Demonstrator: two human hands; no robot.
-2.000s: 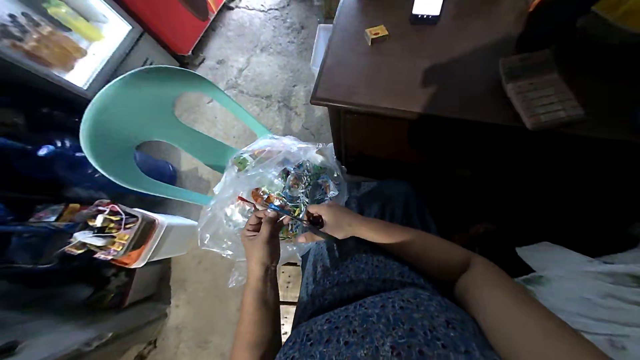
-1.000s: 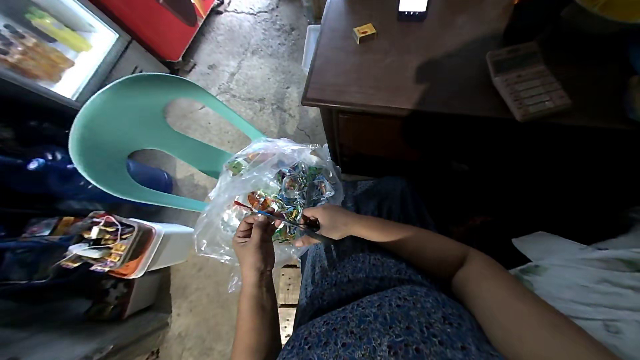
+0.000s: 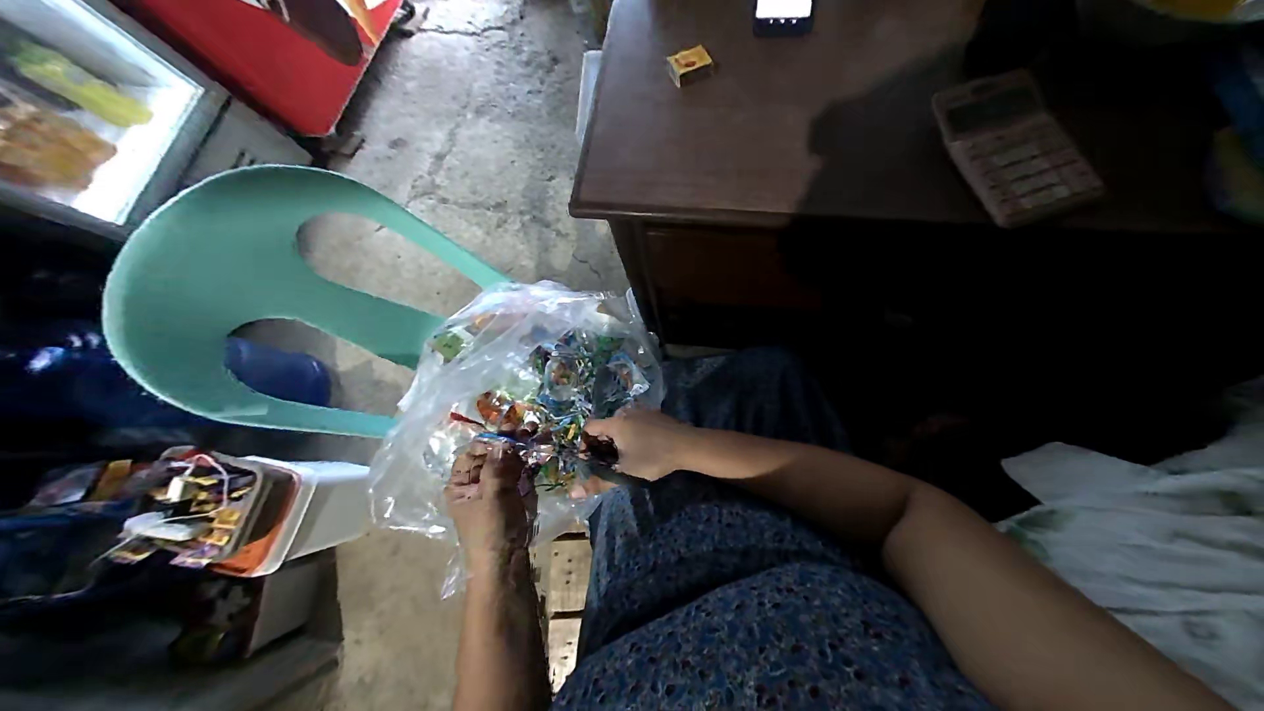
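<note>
A clear plastic bag [image 3: 420, 484] lies spread on a green plastic chair [image 3: 197, 276], full of small colourful wrapper pieces [image 3: 573, 370]. Over its lower part, my left hand [image 3: 489, 494] pinches a thin strip of shiny wrapper [image 3: 499, 437] between thumb and fingers. Just to the right, my right hand [image 3: 637, 444] is closed around a dark-handled tool [image 3: 599, 450], perhaps scissors; its blades cannot be made out. Both hands are close together above the wrapper pieces.
A dark wooden desk [image 3: 721, 148] at the upper right bears a small yellow box [image 3: 689, 65], a phone [image 3: 783, 18] and a calculator [image 3: 1017, 148]. At left stand a white container [image 3: 331, 504] with packets and a lit cooler [image 3: 178, 89]. White cloth [image 3: 1136, 523] lies at right.
Both hands stay over the bag, the left still pinching a strip and the right still around the dark tool. The view has shifted slightly.
</note>
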